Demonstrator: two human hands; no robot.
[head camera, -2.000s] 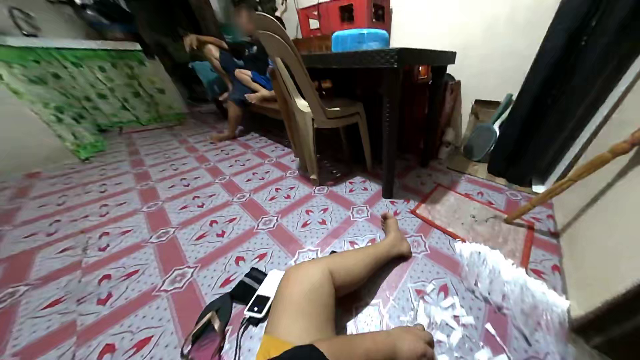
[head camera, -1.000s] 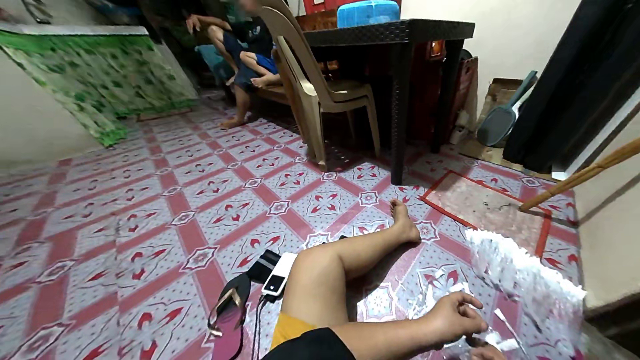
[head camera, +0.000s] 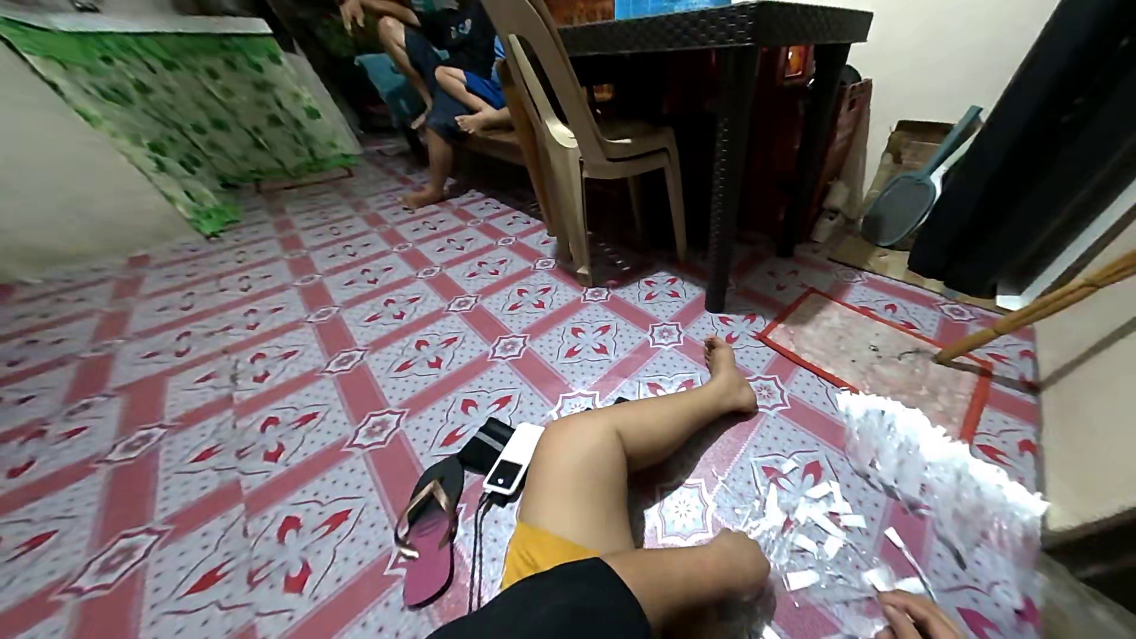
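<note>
My left hand (head camera: 738, 564) is bent down beside clear plastic film at the lower middle; its fingers are hidden. At the bottom right my right hand (head camera: 914, 614) is partly in view, its fingertips at a small white strip (head camera: 877, 579). Small white paper-like pieces (head camera: 821, 515) lie scattered on the floor between and beyond the hands. To their right is a row of white strips with a fringed top edge and clear film (head camera: 941, 461).
A white power bank (head camera: 515, 457) with a cable and a flip-flop (head camera: 432, 541) lie left of my bent leg. Beyond are stacked plastic chairs (head camera: 568, 151), a dark table (head camera: 728, 31), a seated person (head camera: 435, 71), a red-edged mat (head camera: 879, 355) and a bamboo pole (head camera: 1029, 315).
My left hand, raised with its fingers in view one second ago, is now turned down. The right hand has moved to the right, away from the left one.
</note>
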